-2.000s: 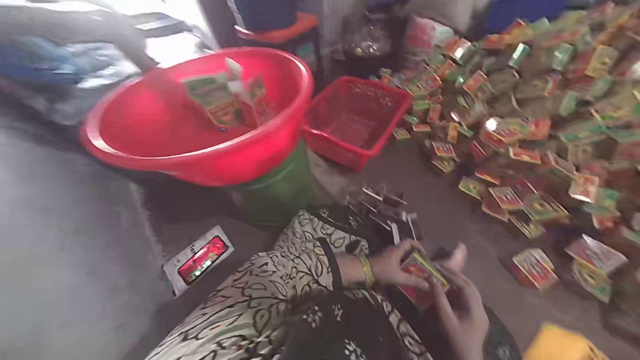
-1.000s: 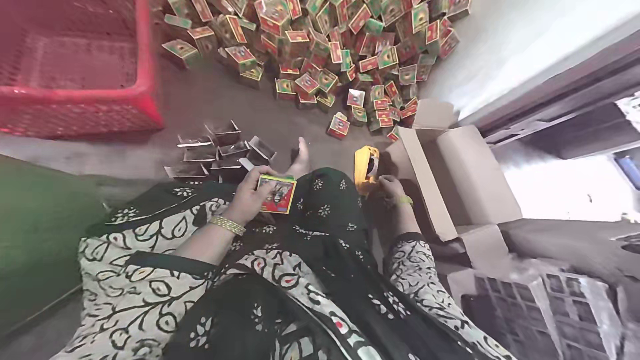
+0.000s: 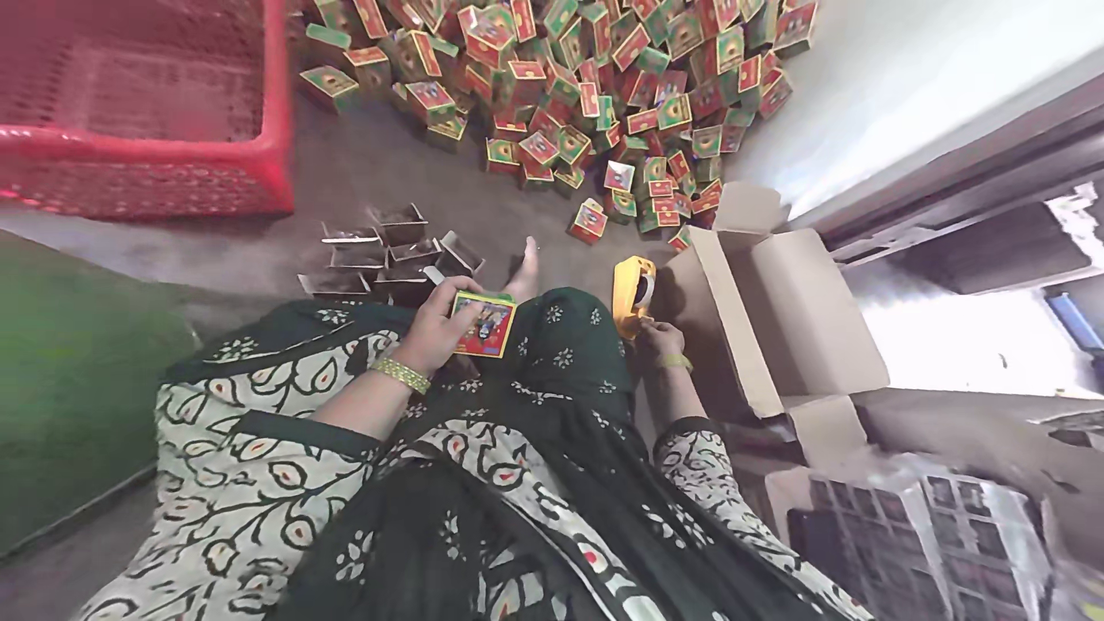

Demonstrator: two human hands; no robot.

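My left hand [image 3: 440, 332] grips a small red, green and yellow printed carton [image 3: 486, 325] above my lap, thumb on its printed face. At the near end of a yellow tape dispenser [image 3: 628, 293], which stands on the floor right of my knee, are the fingers of my right hand [image 3: 661, 341]; they touch that end, and whether they pinch a piece of tape cannot be made out. A dark roll sits in the dispenser. Left of my foot, several small open dark trays or box parts [image 3: 414, 252] lie on the floor.
A large heap of similar cartons [image 3: 539, 147] covers the floor ahead. A red plastic basket [image 3: 280, 155] is at the upper left, a green container [image 3: 86, 379] at the left. An open cardboard box [image 3: 733, 319] stands right of the dispenser; plastic-wrapped dark compartmented pieces [image 3: 931, 535] are at the lower right.
Two seconds ago both hands were together at the carton; my right hand has since moved away to the tape dispenser. The view has swung strongly to the right.
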